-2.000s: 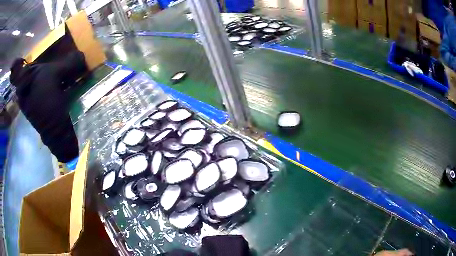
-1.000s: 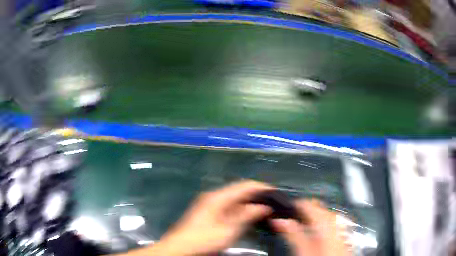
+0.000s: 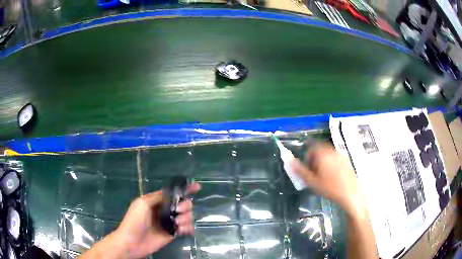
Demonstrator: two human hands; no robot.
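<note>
My left hand (image 3: 152,222) holds a black rounded housing (image 3: 174,205) on edge over the clear blister tray (image 3: 218,207). My right hand (image 3: 324,174) grips a white glue bottle (image 3: 294,167) with a thin green tip pointing up and left, near the belt's blue edge. The right hand is somewhat blurred. The tip does not touch the housing. The housing's face is mostly turned away.
Green belt (image 3: 131,76) with blue edge (image 3: 152,139) runs across, carrying a black unit (image 3: 231,71) and a white-faced unit (image 3: 26,116). Heaped housings (image 3: 12,217) lie far left. Printed paper (image 3: 390,177) with black cover pads (image 3: 428,152) lies right, over brown cardboard (image 3: 451,131).
The view has swung right from the heap. Both hands were together at a dark piece; now they are apart, the left with the housing and the right with the glue bottle.
</note>
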